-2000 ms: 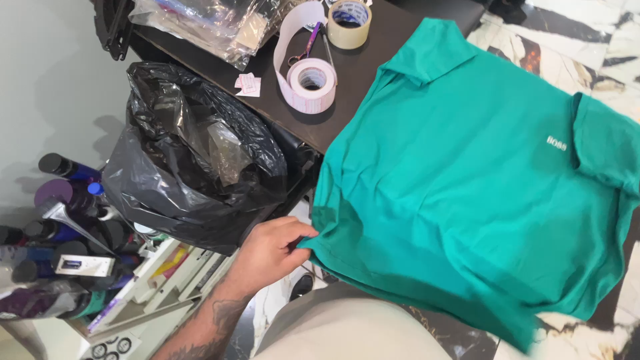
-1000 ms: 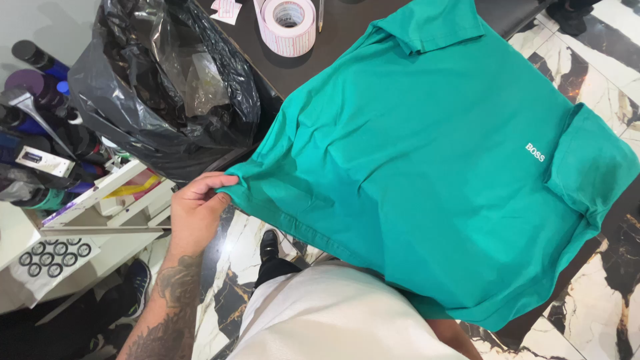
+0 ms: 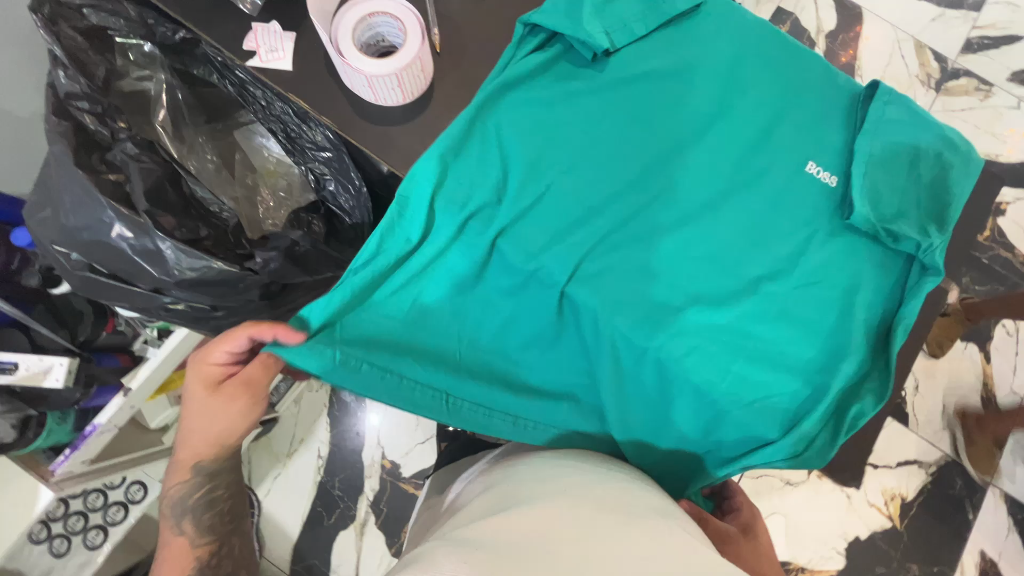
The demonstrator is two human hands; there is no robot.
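A green short-sleeved Boss T-shirt (image 3: 608, 240) is spread over a dark table, its hem toward me. My left hand (image 3: 232, 384) pinches one hem corner between thumb and fingers, pulled out past the table's edge. My right hand (image 3: 732, 520) grips the hem at the bottom right, its fingertips partly hidden by the cloth. Small white lettering shows on the shirt's chest. One sleeve lies at the top, the other at the right.
On the dark table (image 3: 472, 24) are a roll of labels (image 3: 384, 48), a pen (image 3: 433, 24) and loose labels (image 3: 272, 46). A black plastic bag (image 3: 200, 184) stands open at left, above a shelf with bottles. At the right edge, part of another person shows over the marbled floor.
The shirt's left hem corner has been drawn outward, away from the table, by my left hand. My right hand has come into view at the hem. The view has shifted.
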